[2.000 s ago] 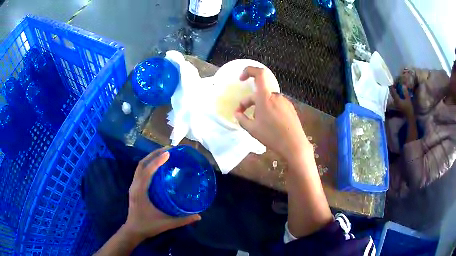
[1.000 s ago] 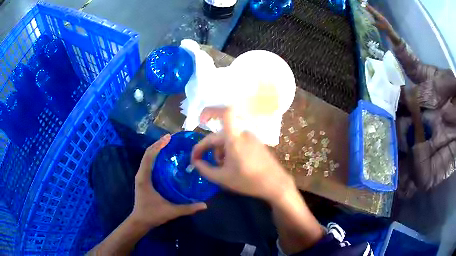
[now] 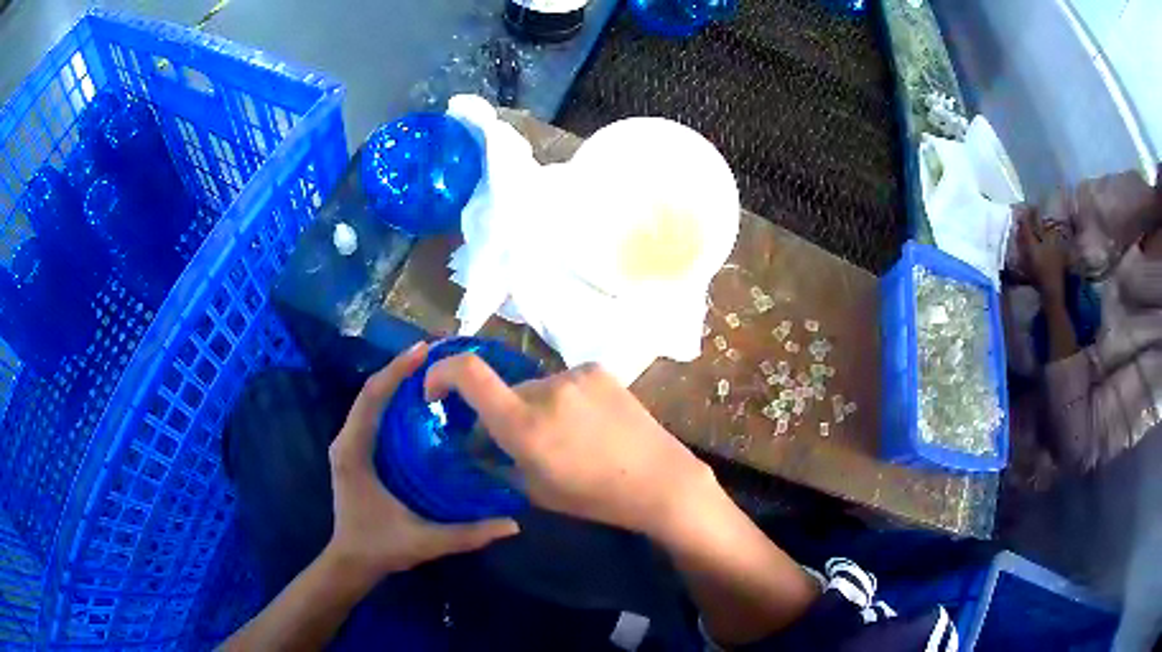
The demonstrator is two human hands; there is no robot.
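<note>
My left hand (image 3: 376,478) holds a round glossy blue plastic shell (image 3: 421,452) from its left side, thumb and fingers spread around it. My right hand (image 3: 580,446) is over the shell, its bent index finger at the shell's upper part. Its other fingertips are hidden behind the hand, and I cannot see whether a clear piece is between them. Small clear pieces (image 3: 796,382) lie scattered on the brown board (image 3: 892,490). A white round dish (image 3: 695,166) with a pale yellowish centre stands beside a crumpled white cloth (image 3: 503,204).
Another blue shell (image 3: 423,173) rests left of the cloth. A perforated blue crate (image 3: 210,274) with blue shells is at left. A blue tray (image 3: 898,369) of clear bits is at right. Behind are a mesh conveyor (image 3: 790,115), a dark bottle (image 3: 545,18) and, at far right, a seated person (image 3: 1109,344).
My right hand moved from the dish down to the shell with a small clear piece pinched. Now its fingers reach over the shell and the piece is out of sight. My left hand kept its hold.
</note>
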